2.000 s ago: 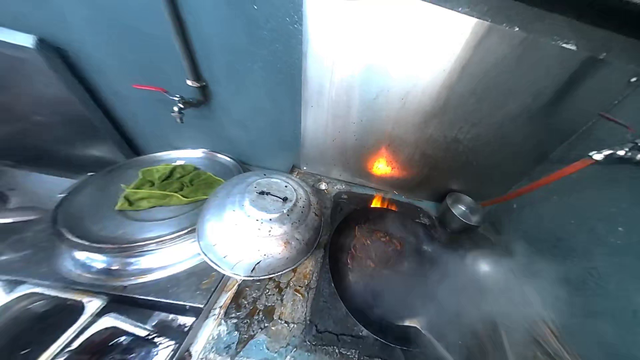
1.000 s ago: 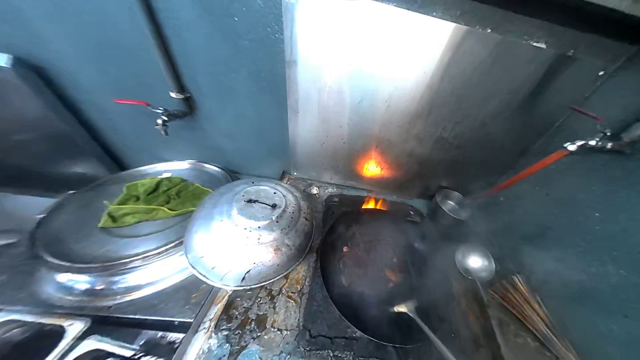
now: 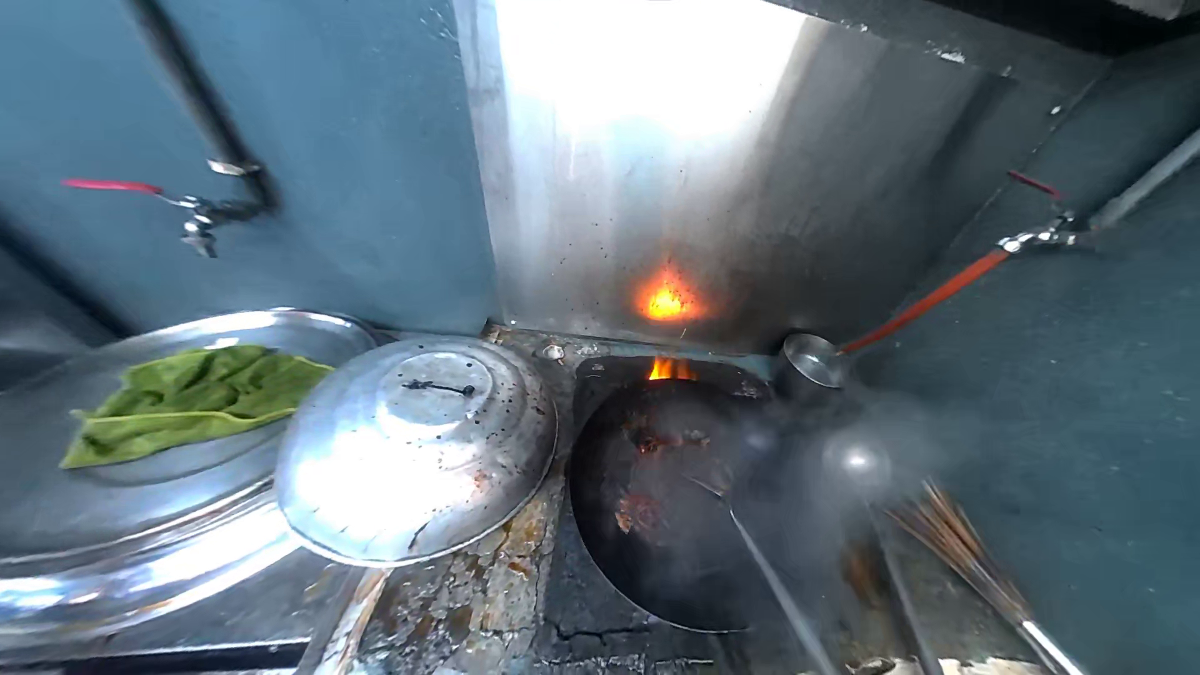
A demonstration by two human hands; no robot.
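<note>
Neither my left hand nor my right hand is in the picture. A dark wok sits on the burner, with reddish-brown pieces of food inside and flames behind its far rim. The head of a long-handled metal spatula rests among the food; its handle runs out at the bottom edge, and who holds it cannot be seen. Steam veils the wok's right side. A metal ladle and a bundled-stick wok brush lie to the right.
A domed metal lid lies left of the wok, overlapping a large round metal lid that bears a green cloth. A metal pot stands behind, near an orange hose. Taps with red handles are on the walls.
The spatula's head has moved farther into the wok, away from the near rim. The food has shifted into separate clumps, and steam has drifted over the ladle.
</note>
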